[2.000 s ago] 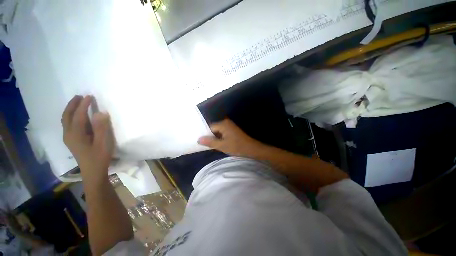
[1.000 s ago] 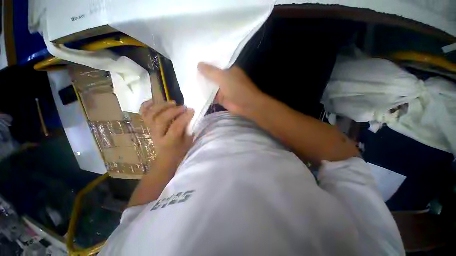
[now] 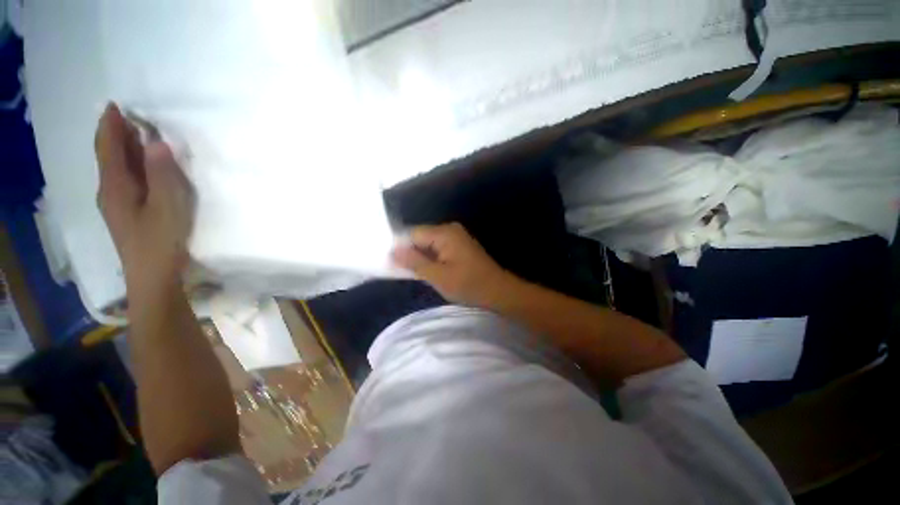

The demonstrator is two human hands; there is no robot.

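A large bright white fabric piece [image 3: 266, 168] lies over the left part of the white table and reaches past its front edge. My right hand [image 3: 444, 258] pinches its near right corner, just off the table edge. My left hand [image 3: 146, 187] is on the fabric's left part, fingers bent and thumb close to them; glare hides whether it grips the cloth. The fabric is stretched between the two hands. Part of the grey machine bed [image 3: 395, 18] shows at the top. The needle is not in view.
A taped brown carton [image 3: 286, 414] with a white cloth piece [image 3: 259, 335] stands below left. Dark thread snips [image 3: 754, 28] with a white strip lie at upper right. White cloth [image 3: 730, 187] is bundled below the table at right, above a dark surface bearing a white paper [image 3: 757, 348].
One second ago both hands were close together at the fabric's edge near my lap. Now my left hand has moved up and left, and the fabric is spread over the table again.
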